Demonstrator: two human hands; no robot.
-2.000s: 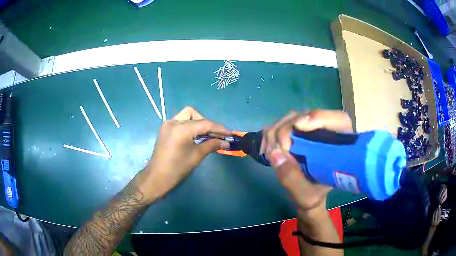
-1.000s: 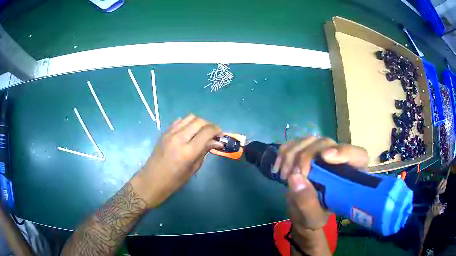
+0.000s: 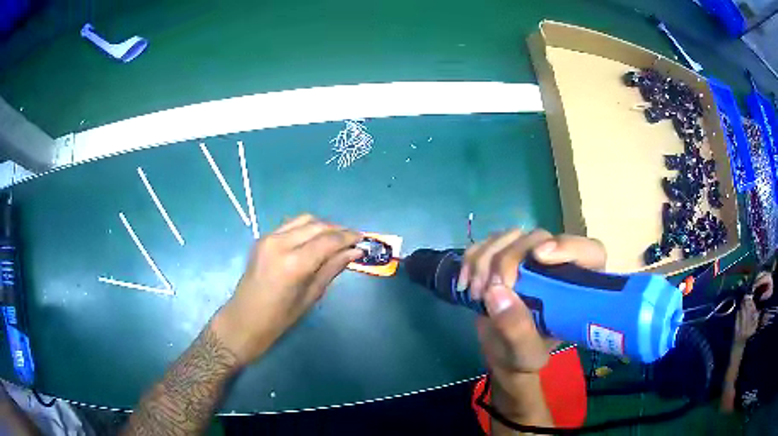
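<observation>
My right hand (image 3: 520, 298) grips the blue electric screwdriver (image 3: 597, 311), its black nose pointing left. The tip is close to the right end of the orange jig (image 3: 380, 268); I cannot tell if it touches. My left hand (image 3: 290, 277) has its fingertips on a small black unit (image 3: 374, 250) lying in the jig's recess. The fingers hide the unit's left end. A loose heap of silvery screws (image 3: 350, 144) lies beyond the jig, near the white rail. A small piece with a thin red lead (image 3: 470, 225) lies beyond the screwdriver.
Thin white strips (image 3: 160, 207) lie at left. A cardboard tray (image 3: 597, 162) at right holds many black units (image 3: 682, 170). A white-and-blue part (image 3: 115, 43) lies beyond the white rail (image 3: 299, 102). Blue bins (image 3: 732, 136), a red stool (image 3: 546, 396) and another person's hand (image 3: 746, 328) show at right.
The screwdriver was over the jig, then backed off right; its tip now sits nearer the jig than one second ago. The view has shifted, bringing the white-and-blue part further in.
</observation>
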